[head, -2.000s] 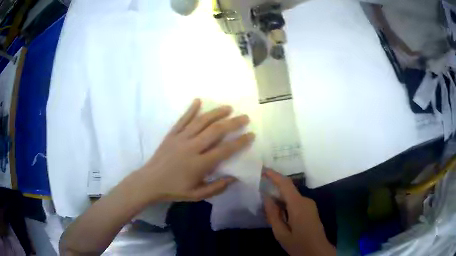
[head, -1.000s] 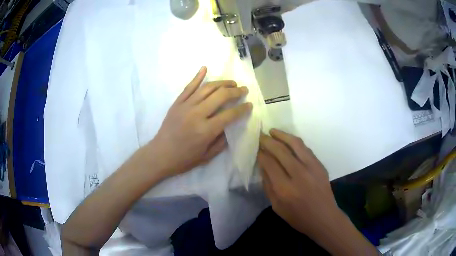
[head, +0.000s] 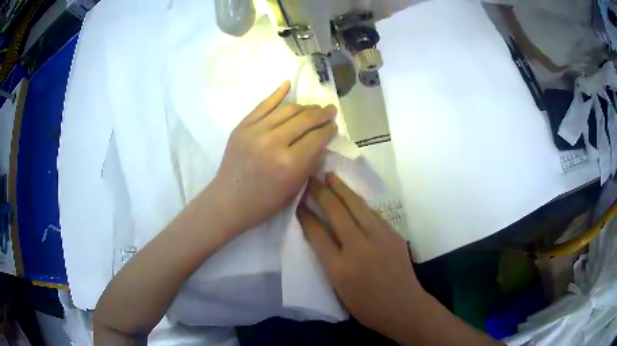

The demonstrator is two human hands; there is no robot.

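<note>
A thin white fabric panel [head: 203, 149] lies on the lit machine bed and hangs off the front edge. Its edge runs up to the presser foot [head: 321, 69]. My left hand [head: 277, 152] lies on the cloth just below the presser foot, with its fingertips pressed on it near the edge. My right hand [head: 352, 236] is below and to the right of it, with its fingers on the gathered cloth edge. The right fingertips touch the cloth close to my left hand. A small flap of cloth [head: 352, 172] sticks out to the right above my right hand.
The tension dial [head: 369, 59] is beside the needle. A large white sheet [head: 467, 135] covers the table at right. A blue tray [head: 42, 169] stands at left. White strips [head: 595, 111] hang at far right, above a white bundle [head: 582, 317]. A ruler scale [head: 389, 213] marks the front edge.
Both hands have moved up towards the presser foot since the oldest frame. My right hand has recently shifted left, closer to my left hand. The cloth edge is now bunched and turned to the right.
</note>
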